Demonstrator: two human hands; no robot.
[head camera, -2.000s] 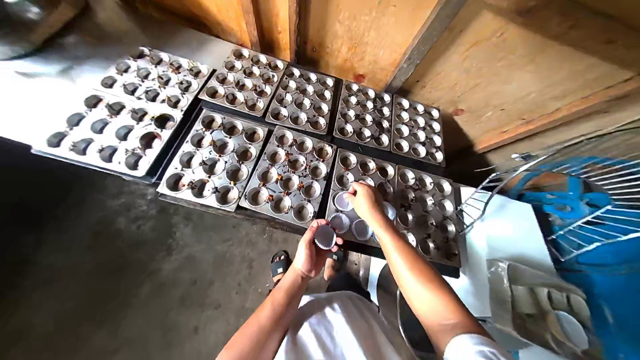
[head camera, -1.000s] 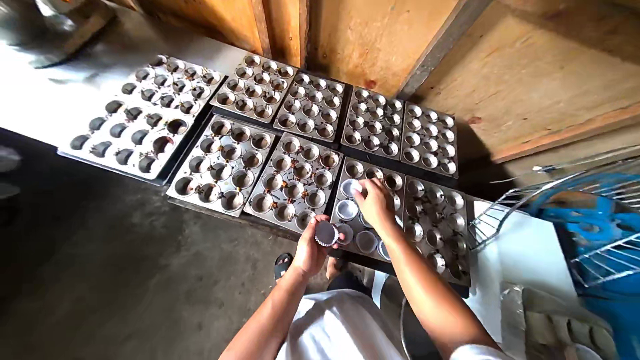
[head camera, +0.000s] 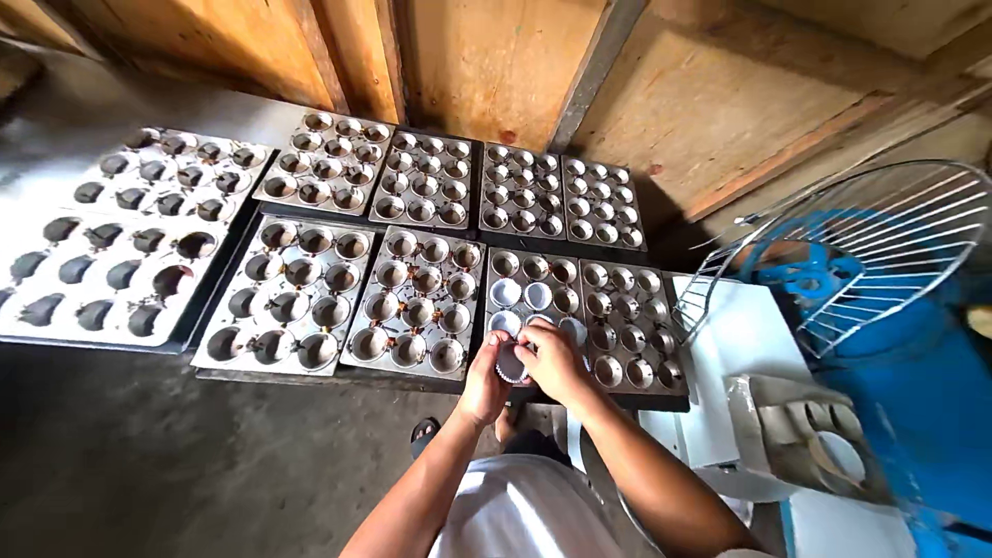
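Observation:
My left hand (head camera: 487, 380) holds a stack of white fluted paper baking cups (head camera: 511, 364) over the near edge of a metal muffin pan (head camera: 496, 267). The fingers of my right hand (head camera: 554, 360) pinch at the rim of that stack, from the right. In the same pan, white paper cups line several wells, among them one cup (head camera: 505, 293) at the left and another (head camera: 538, 295) beside it. My hands partly cover the pan's nearer wells. The muffin pan to the right (head camera: 624, 318) and the one to the left (head camera: 418, 310) show bare metal wells.
More muffin pans (head camera: 287, 294) stand in two rows, some on dark trays. A plywood wall (head camera: 496, 70) rises behind. At the right are a wire fan guard (head camera: 899, 256), a blue fan part (head camera: 821, 267) and an opened package of paper cups (head camera: 814, 434). Sandalled feet (head camera: 424, 434) stand below.
My right hand has moved from the pan's wells back to the stack in my left hand. A paper cup now sits in the second-row well where my right fingers were. The view has shifted.

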